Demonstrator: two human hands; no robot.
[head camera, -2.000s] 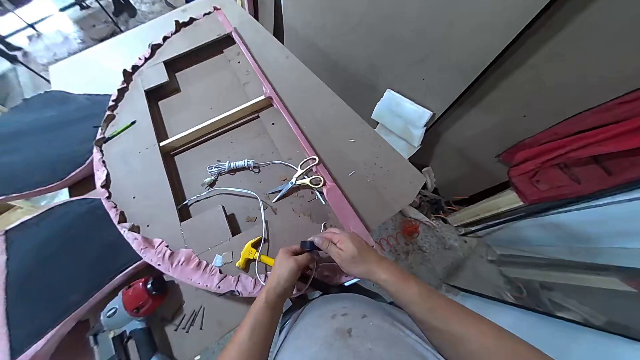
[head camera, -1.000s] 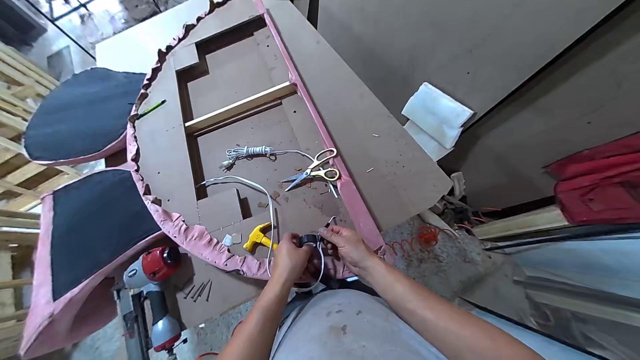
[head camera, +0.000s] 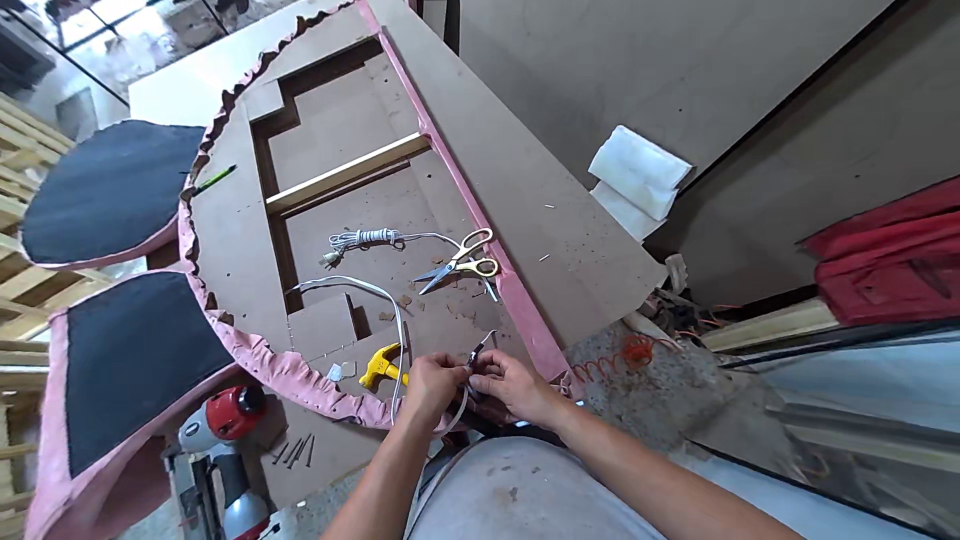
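My left hand (head camera: 439, 382) and my right hand (head camera: 514, 382) meet over the near edge of the upholstered frame, their fingers pinching a small dark piece joined to a white cord (head camera: 400, 330). A short wire end (head camera: 487, 337) sticks up between them. The cord runs left into the frame's opening. Just left of my left hand lies a yellow hammer (head camera: 382, 366), its handle partly hidden. Scissors with pale handles (head camera: 457, 262) lie open farther up, beside a bundled white cord with a plug (head camera: 367, 238). The frame has pink fabric (head camera: 292, 379) gathered along its curved edge.
A red and grey nail gun (head camera: 232, 420) stands at the lower left beside several loose nails (head camera: 296, 450). Two pink pieces with black backing (head camera: 135, 367) adjoin the frame. A green pen (head camera: 215, 180) lies near the curved edge, and folded white cloth (head camera: 637, 176) at the right.
My hands still work close together at the near edge. The dark piece between them is now tilted, with a wire end pointing up. The view has shifted to the right and back.
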